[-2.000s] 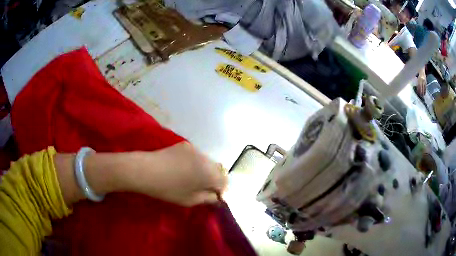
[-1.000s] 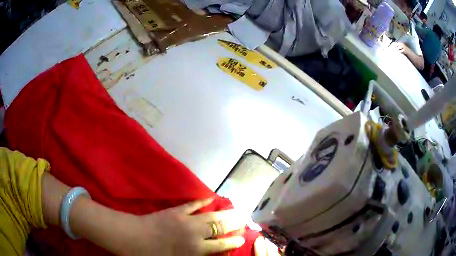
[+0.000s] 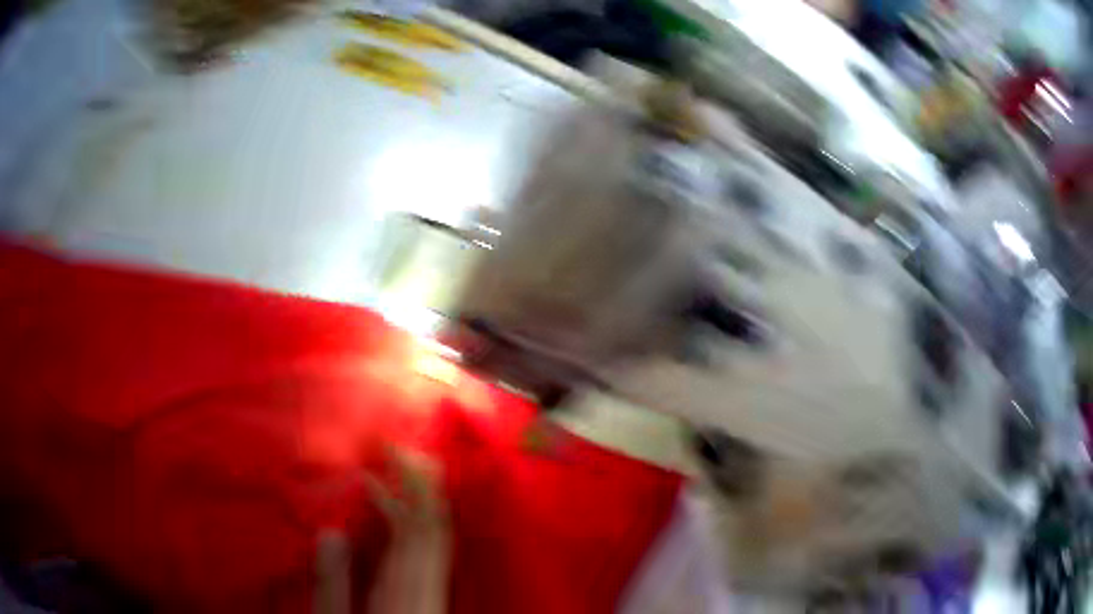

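Motion blur hides detail. Bright red cloth (image 3: 180, 396) covers the lower left and centre, with a pale pinkish part (image 3: 677, 558) at its lower right. Its upper edge reaches the lit needle area (image 3: 434, 355) below the cream sewing machine head (image 3: 587, 240). The pale machine bed (image 3: 420, 264) shows left of the head. Blurred fingers of one hand (image 3: 408, 528) lie over the cloth at bottom centre; whether this is my left or right hand, and whether it grips, cannot be told. No other hand can be made out.
The white table (image 3: 216, 168) carries yellow stickers (image 3: 390, 66) near its far edge and a blurred brown packet (image 3: 216, 24) at top left. The machine arm (image 3: 827, 360) runs to the right. Blurred workshop items fill the right side, with something purple (image 3: 947, 582) at lower right.
The view has swung right and down, so machine and stickers stand further left and higher. The yellow sleeve and bracelet have left the picture. More red cloth shows below and right of the needle area.
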